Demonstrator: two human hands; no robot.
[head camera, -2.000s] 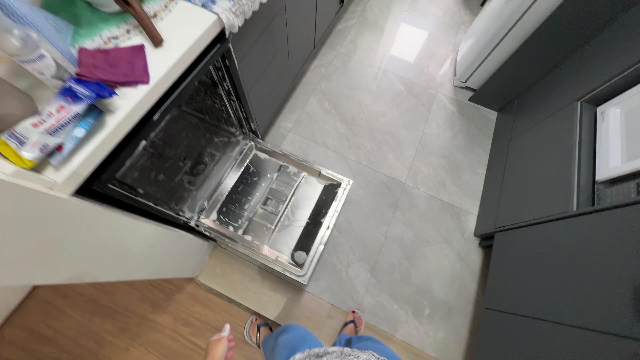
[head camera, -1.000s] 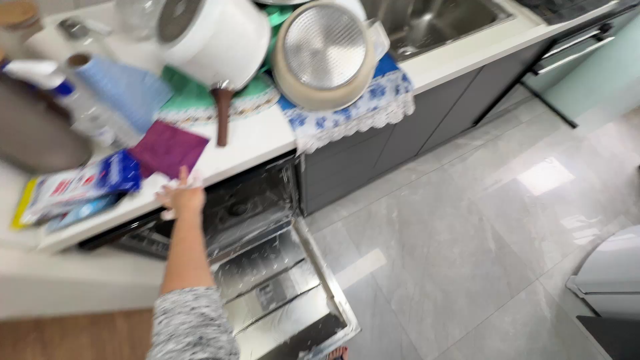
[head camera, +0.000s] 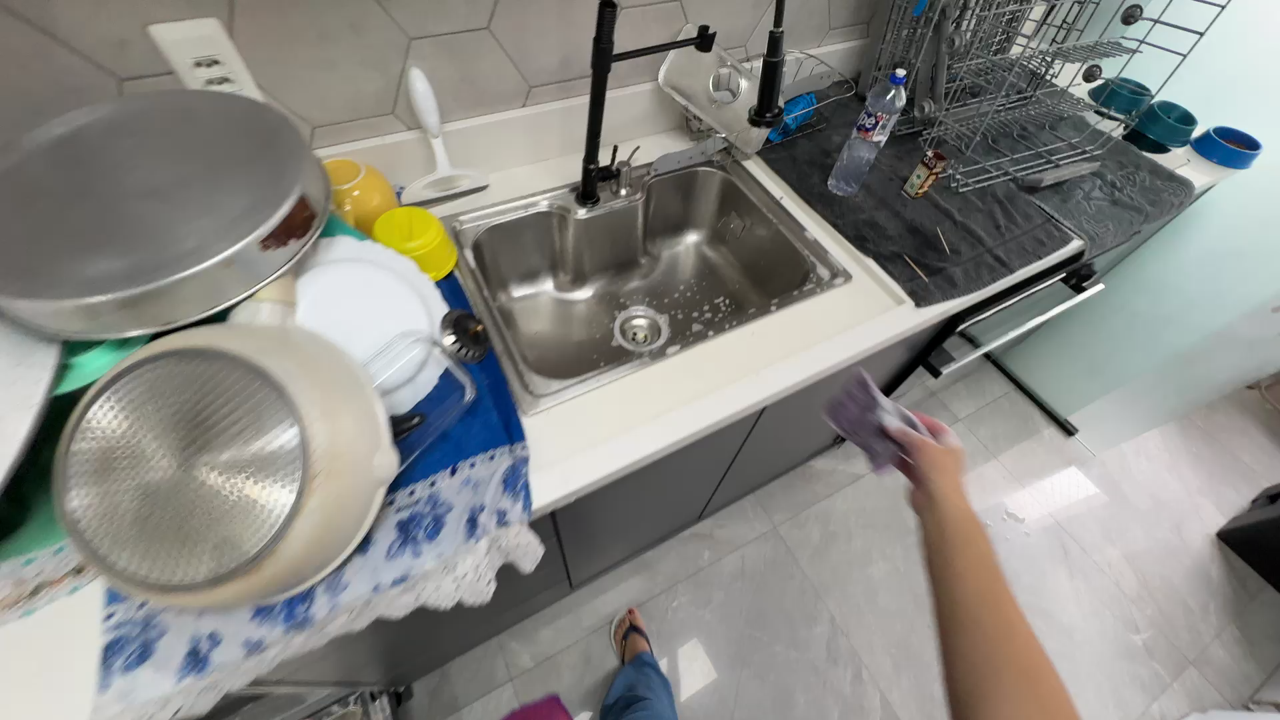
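My right hand (head camera: 930, 455) is closed on a greyish-purple cloth (head camera: 872, 418), held over the floor in front of the counter, to the right of the sink. The cloth is blurred and hangs to the left of the fingers. At the bottom edge the tip of a magenta cloth (head camera: 540, 709) shows; what holds it is hidden. My left hand is out of view. The stainless steel sink (head camera: 565, 320) has white foam spots around its drain. A black faucet (head camera: 600, 100) stands behind it.
An upturned pot (head camera: 345, 450), a large pan (head camera: 130, 220), white plates (head camera: 350, 290) and a yellow cup (head camera: 415, 240) crowd the left counter. At right, a plastic bottle (head camera: 865, 140) and dish racks (head camera: 1000, 110) stand on a dark cloth (head camera: 900, 230). Part of the dishwasher (head camera: 345, 705) shows low left.
The view has swung to the sink. One second ago a hand reached to the magenta cloth on the counter; now a magenta cloth shows at the bottom edge, and my right hand with the greyish-purple cloth is in view.
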